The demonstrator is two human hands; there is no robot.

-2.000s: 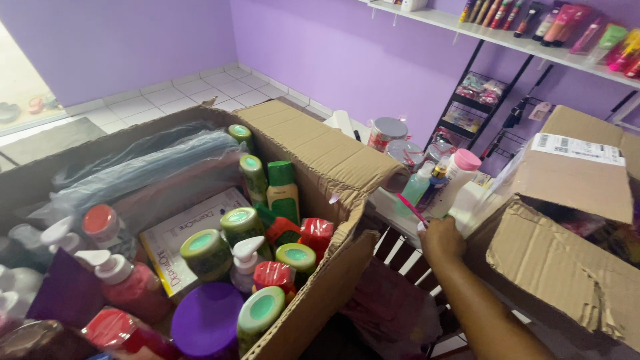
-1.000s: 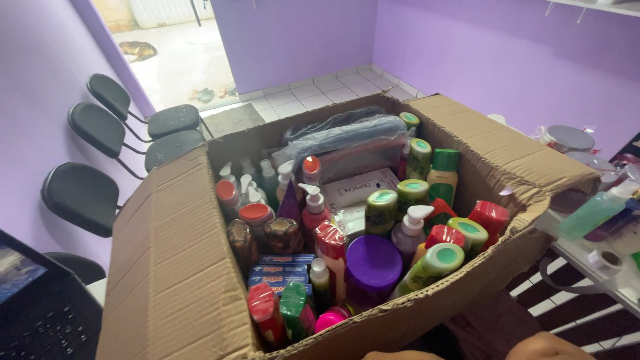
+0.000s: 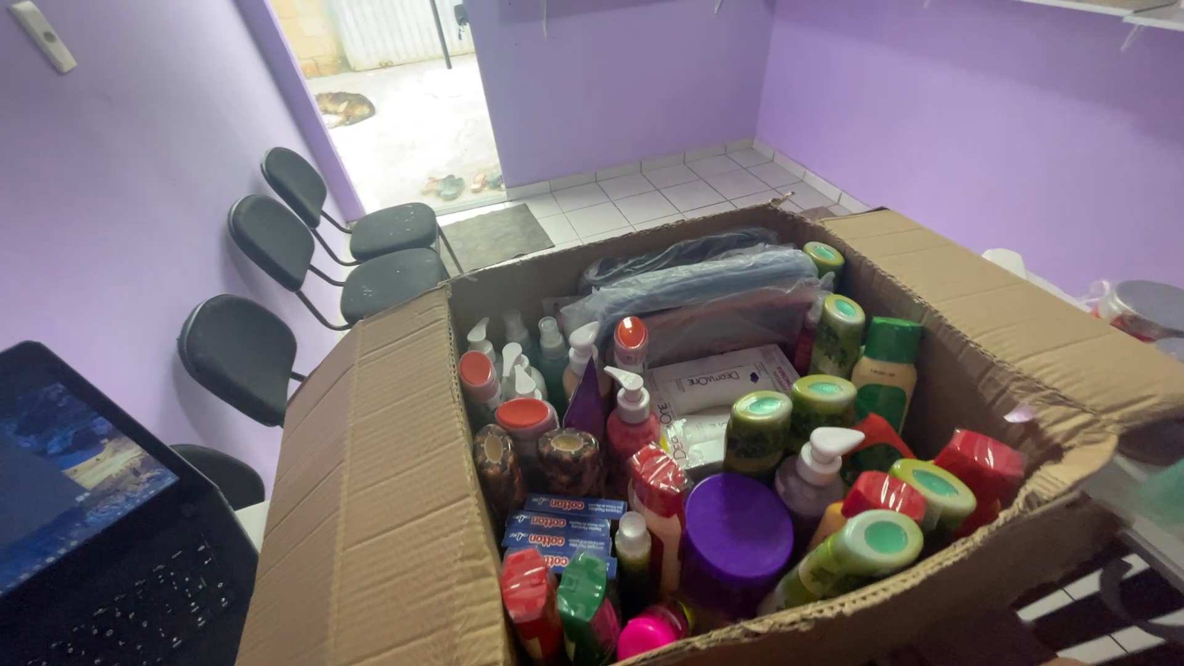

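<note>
An open cardboard box (image 3: 370,499) is packed with toiletries. Inside are a purple-lidded jar (image 3: 737,532), green-capped bottles (image 3: 760,421), a pink pump bottle (image 3: 632,416) and blue cotton boxes (image 3: 560,536). A white pump bottle (image 3: 819,462) stands right of the jar. Grey plastic-wrapped packs (image 3: 703,296) lie along the far wall of the box, beside white cartons (image 3: 721,379). Neither of my hands can be made out; only a blurred skin-toned sliver shows at the bottom right edge, too little to tell what it is.
A laptop (image 3: 102,518) stands at the left. Black chairs (image 3: 239,356) line the left wall, near an open doorway with a floor mat (image 3: 495,242). A lidded container (image 3: 1147,310) and other items are partly visible at the right, beyond the box flap.
The view has swung left. My right hand, at the right beside a second box two seconds ago with a thin pink item, is no longer seen. The large box's contents look unchanged.
</note>
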